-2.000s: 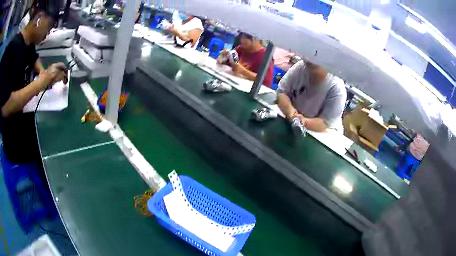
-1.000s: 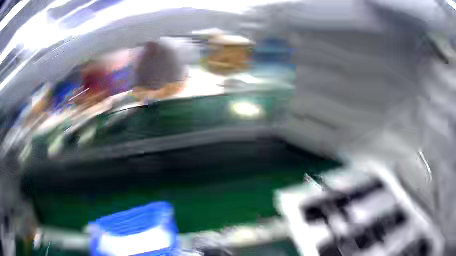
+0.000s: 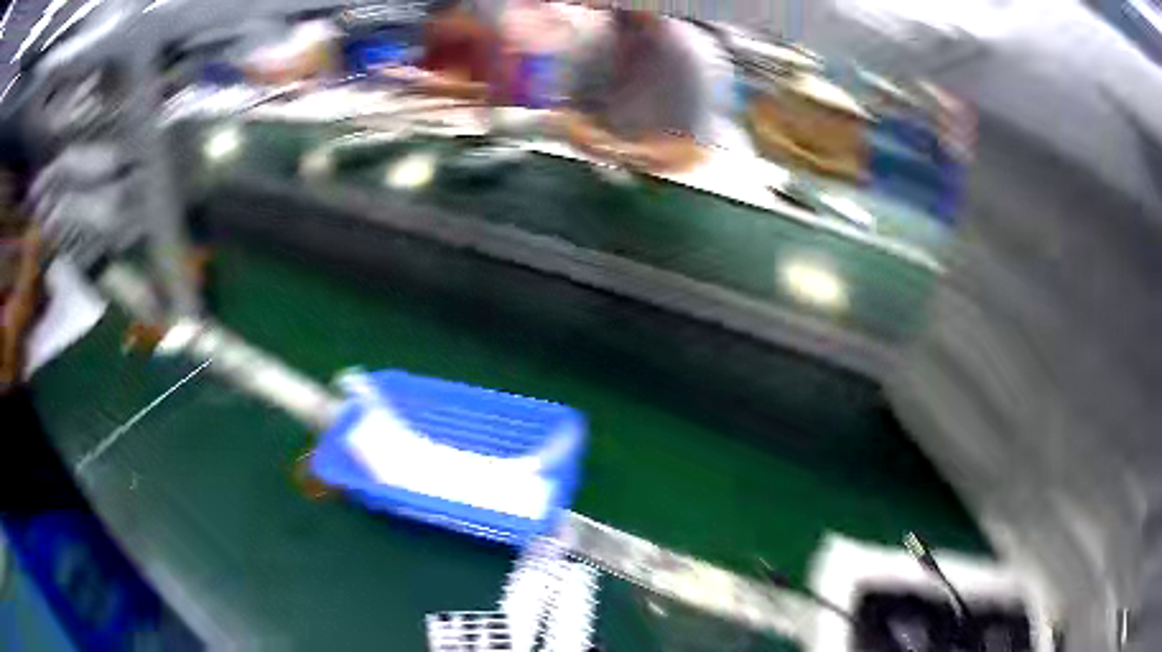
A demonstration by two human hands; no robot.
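Observation:
Neither of my hands is in the picture. The blue plastic basket (image 3: 446,503) stands near the middle on the white rail, with white paper (image 3: 440,469) inside, blurred. Perforated white strips (image 3: 554,599) lie just below the basket at the bottom edge. A label sheet with a dark grid (image 3: 472,630) lies beside them, cut off by the edge. A white foam tray (image 3: 835,567) at the lower right holds black units (image 3: 905,624) with thin leads sticking up; the picture's edge cuts it off.
The green conveyor (image 3: 701,452) runs behind the basket. Rubber bands (image 3: 310,474) lie at the basket's left. A white rail (image 3: 268,372) edges the green bench (image 3: 242,535). A grey post (image 3: 163,242) stands at the left. Several people sit across the line; part of a person shows far left.
After a fast blurred turn, the view has swung back left. The basket now shows more fully near the middle, and the foam tray sits lower, more cut off. Strips and label sheet have come into view.

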